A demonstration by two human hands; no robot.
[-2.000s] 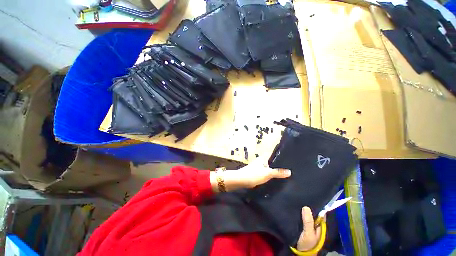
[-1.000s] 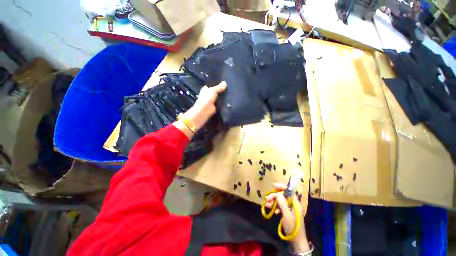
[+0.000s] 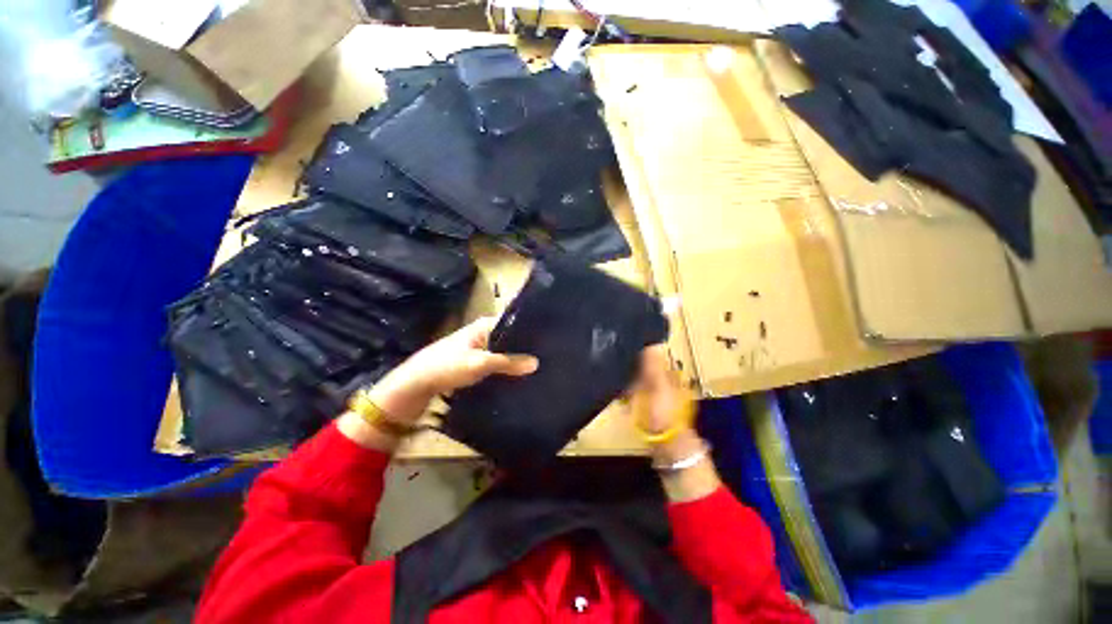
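Note:
A black pouch with a small white logo is held up over the near edge of the cardboard-covered table. My left hand grips its left side, with the thumb on the face. My right hand is at its right edge and holds the yellow-handled scissors; it is blurred, and the blades cannot be made out. Many overlapping black pouches lie fanned on the table to the left and behind.
Cardboard covers the table, with tiny black scraps on it. Black pieces lie at the far right. A blue bin stands left; another blue bin at right holds black pouches.
My left hand has come back from the fanned pile with a black pouch, now held in front of me. My right hand has risen with the scissors to its right edge. The view has shifted.

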